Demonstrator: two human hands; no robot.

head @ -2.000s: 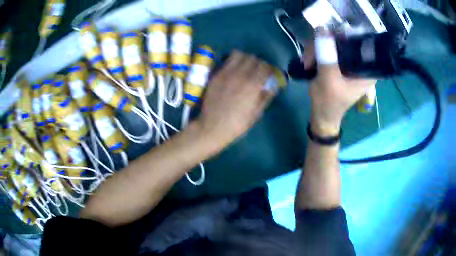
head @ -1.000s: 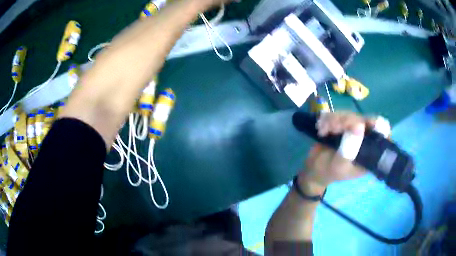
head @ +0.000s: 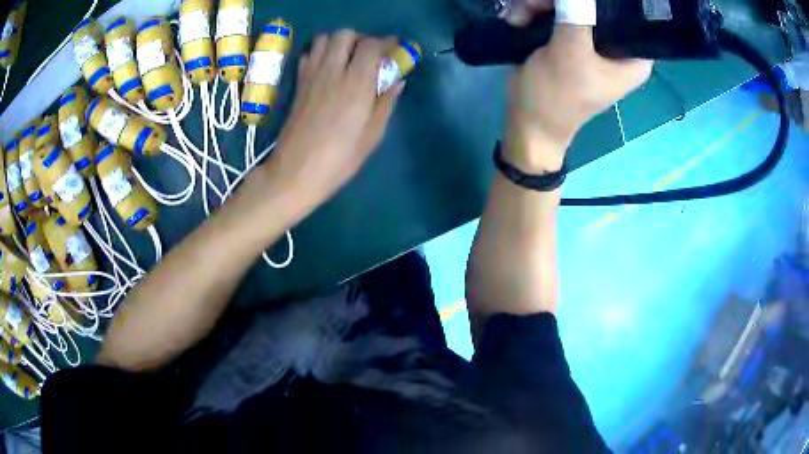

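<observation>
My left hand [head: 341, 115] holds a yellow-and-blue corded cylindrical unit [head: 398, 66] down on the dark green bench; its blue-banded end sticks out past my fingers toward the right. My right hand [head: 568, 84] grips a black electric screwdriver [head: 656, 31] near the top edge. Its nose [head: 501, 40] and thin bit point left at the unit's end, with a small gap between them. White tape [head: 575, 11] shows at the grip. Part of my right fingers is cut off or hidden by the tool.
Many yellow-and-blue units [head: 154, 64] with looped white cords [head: 210, 160] lie at the left. A pale strip [head: 44, 84] crosses the upper left. The black power cable [head: 781, 115] curves at the right over the blue floor [head: 639, 266]. The green bench's front edge [head: 399, 252] runs diagonally.
My left hand has come back from the top strip and now holds a unit. My right hand has moved up and turned the screwdriver toward it. The metal box has left the view.
</observation>
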